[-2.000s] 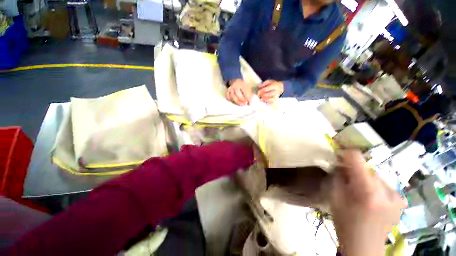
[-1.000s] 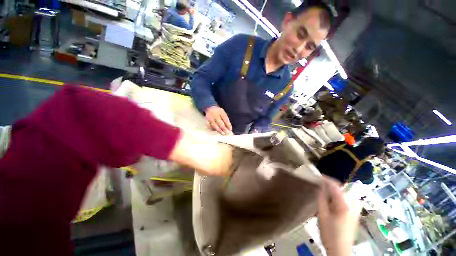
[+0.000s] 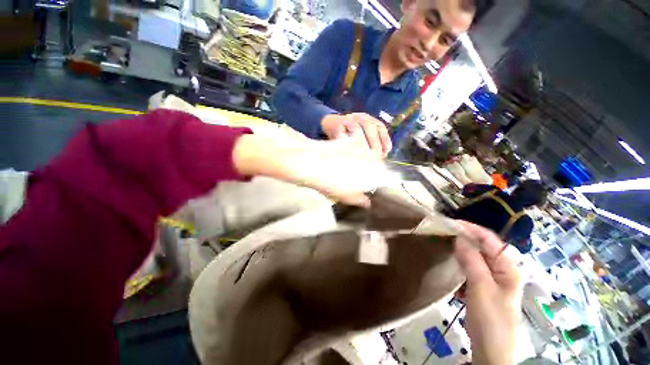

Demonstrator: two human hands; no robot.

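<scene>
A beige bag (image 3: 221, 299) is held open in front of me, its mouth towards me and its inside brown and shadowed. A small pale label (image 3: 373, 247) hangs inside near the far rim. My right hand (image 3: 490, 267) pinches the bag's rim at the right. My left hand (image 3: 342, 167) reaches over the bag's far side; it is overexposed and blurred, and its fingertips are near the far rim, so I cannot tell if it grips anything.
A person in a blue shirt and dark apron (image 3: 342, 71) stands across from me, hands close to my left hand. Beige pieces with yellow edges (image 3: 239, 46) are stacked beyond. Green thread cones (image 3: 552, 308) stand at the right. A white machine surface with a blue patch (image 3: 436, 342) lies below.
My left hand has come out of the bag to its far side. The bag's mouth has widened and spread left, and the label shows clearly. The other person's hands have moved closer to my left hand.
</scene>
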